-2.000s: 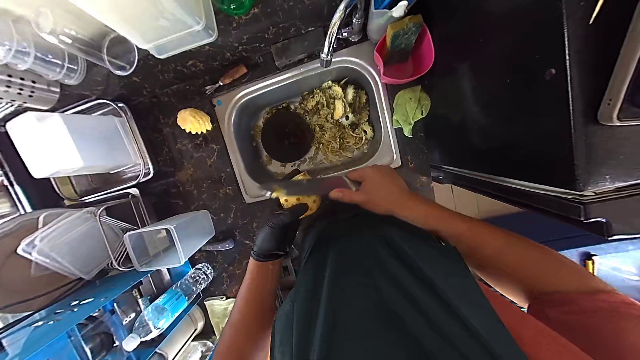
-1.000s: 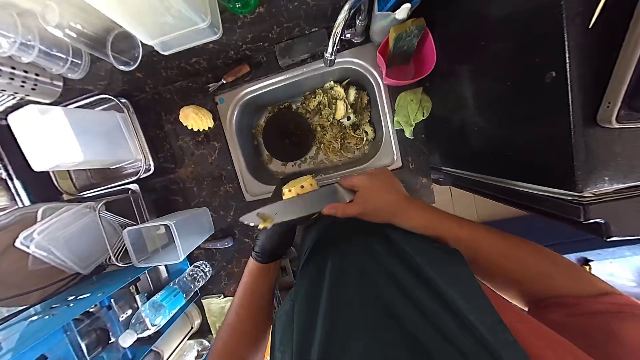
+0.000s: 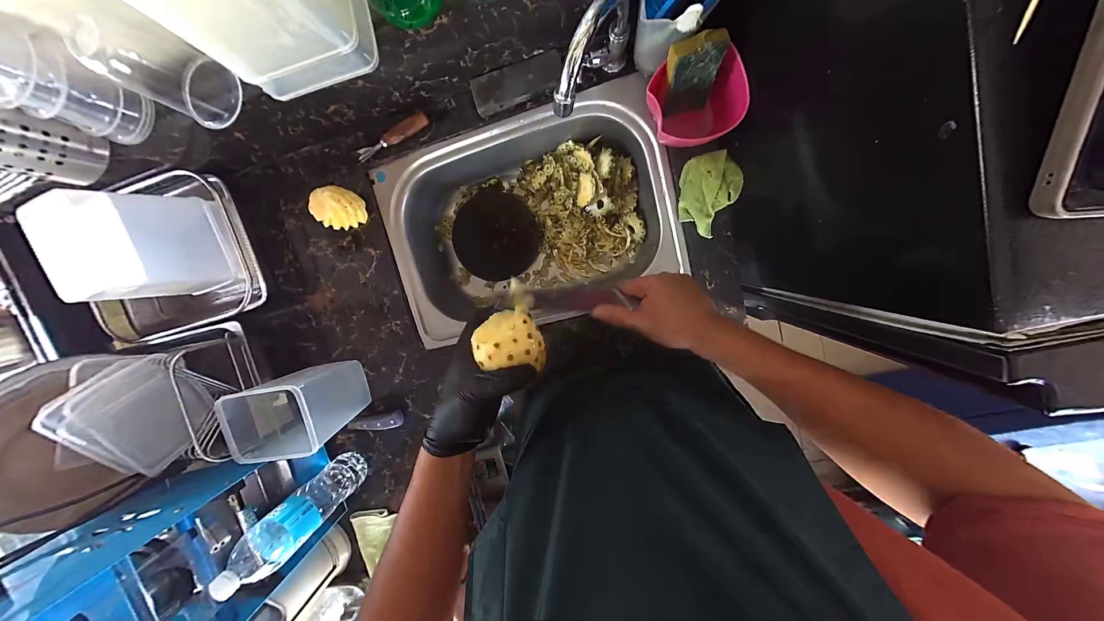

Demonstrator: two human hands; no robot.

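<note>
My left hand (image 3: 483,379), in a black glove, holds a peeled pineapple (image 3: 509,340) with brown eyes near the front edge of the steel sink (image 3: 414,285). My right hand (image 3: 662,310), bare, grips the handle of a knife; its blade (image 3: 561,302) is blurred and points left, just above the pineapple. A thin yellow piece sticks up by the blade. In the sink lie pineapple peelings (image 3: 595,207) beside a dark round thing (image 3: 497,235). A carved pineapple piece (image 3: 337,208) lies on the counter left of the sink.
A tap (image 3: 569,78) reaches over the sink's back edge. A pink container (image 3: 720,103) with a sponge (image 3: 695,69) and a green cloth (image 3: 709,190) are on the right. A small tool with a wooden handle (image 3: 405,128) lies behind left. Clear plastic containers (image 3: 297,414) stand at left.
The knife, which lay across the pineapple low in front of the sink a second ago, now sits further up, by the sink's front rim. The pineapple's cut top now faces the sink.
</note>
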